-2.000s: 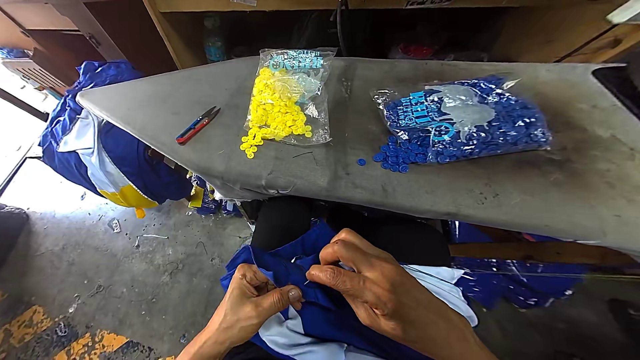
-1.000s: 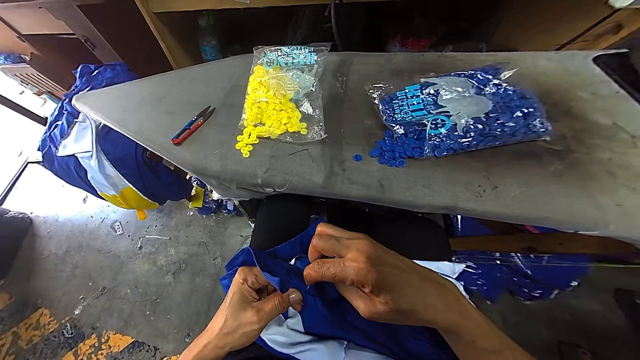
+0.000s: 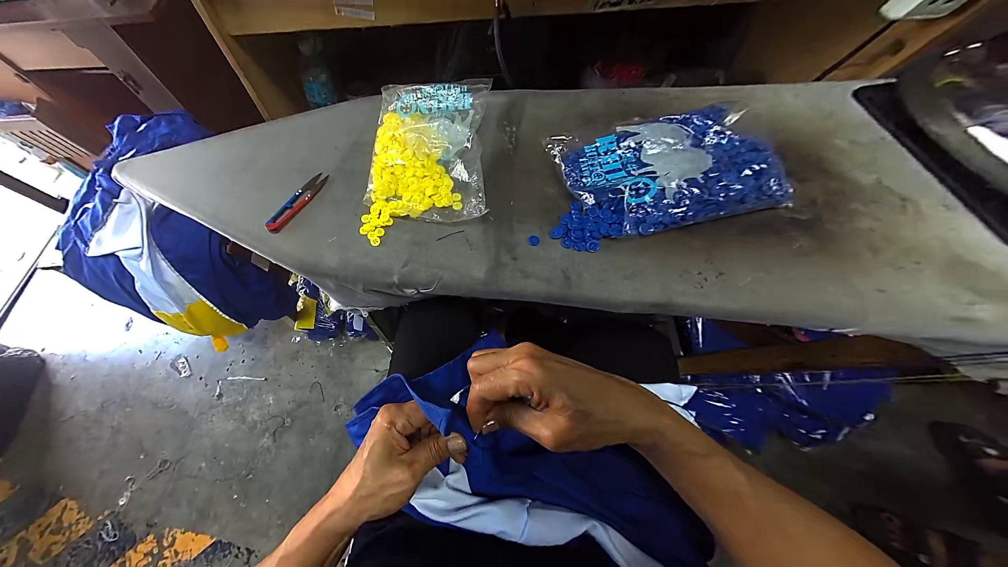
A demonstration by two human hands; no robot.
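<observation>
A blue garment with a pale section (image 3: 583,488) lies over my lap. My left hand (image 3: 405,457) pinches a folded edge of its blue cloth between thumb and fingers. Close beside it on the right, my right hand (image 3: 535,398) has thumb and fingertips together at the cloth; a tiny thin shiny thing shows at the tips, too small to name surely. On the ironing board, a plastic bag of yellow buttons (image 3: 409,169) and a larger bag of blue buttons (image 3: 685,177) lie with some buttons spilled out. Red and blue thread snips (image 3: 297,203) rest to their left.
The grey ironing board (image 3: 504,268) spans the view ahead of my knees. An iron (image 3: 961,118) stands at its right end on a dark pad. Blue, white and yellow garments (image 3: 157,236) hang by its left tip. Plastic-wrapped blue items (image 3: 780,409) are under the board at right.
My right hand has come down to the cloth beside my left fingertips, from slightly higher one second ago. My left hand keeps its pinch on the cloth.
</observation>
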